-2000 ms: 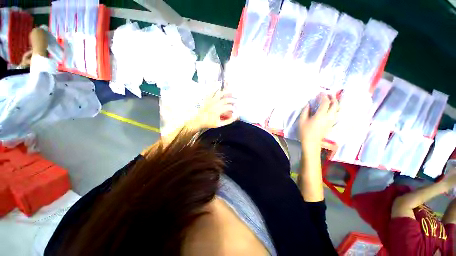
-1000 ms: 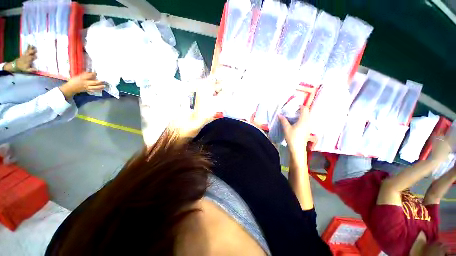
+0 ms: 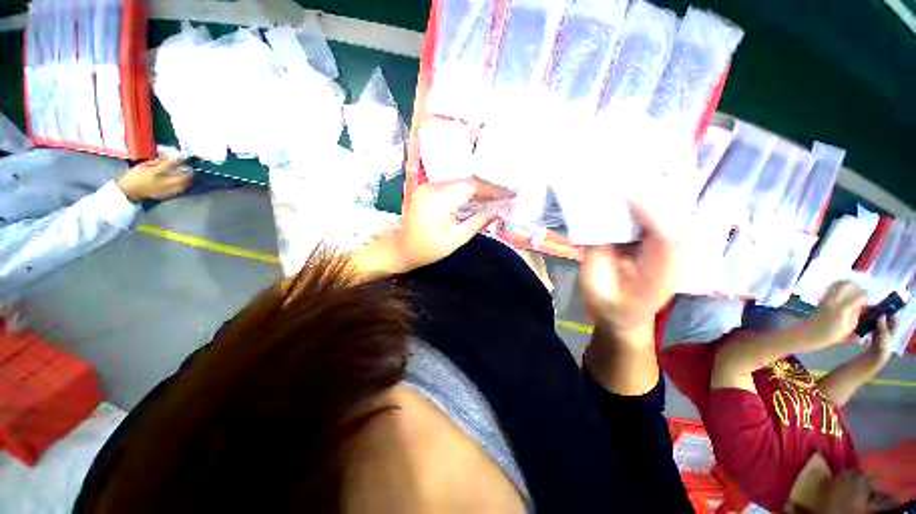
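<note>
A red tray in front of me holds several bagged products in rows, with clear bag ends toward the far side. Glare washes out its middle. My left hand is at the tray's near left part, fingers bent over clear film. Whether it grips the film is unclear. My right hand is blurred at the tray's near edge, thumb and fingers at the lower end of a whitish bagged product. A pile of empty bubble bags lies left of the tray on the green surface.
Another red tray stands far left, by a person's hand. A second filled tray adjoins mine on the right. A person in a dark red shirt holds a small black object. Red boxes are at lower left.
My left hand has moved right to the tray's near left part. My right hand has shifted right and nearer me. The whitish product now covers the red tray part that showed before.
</note>
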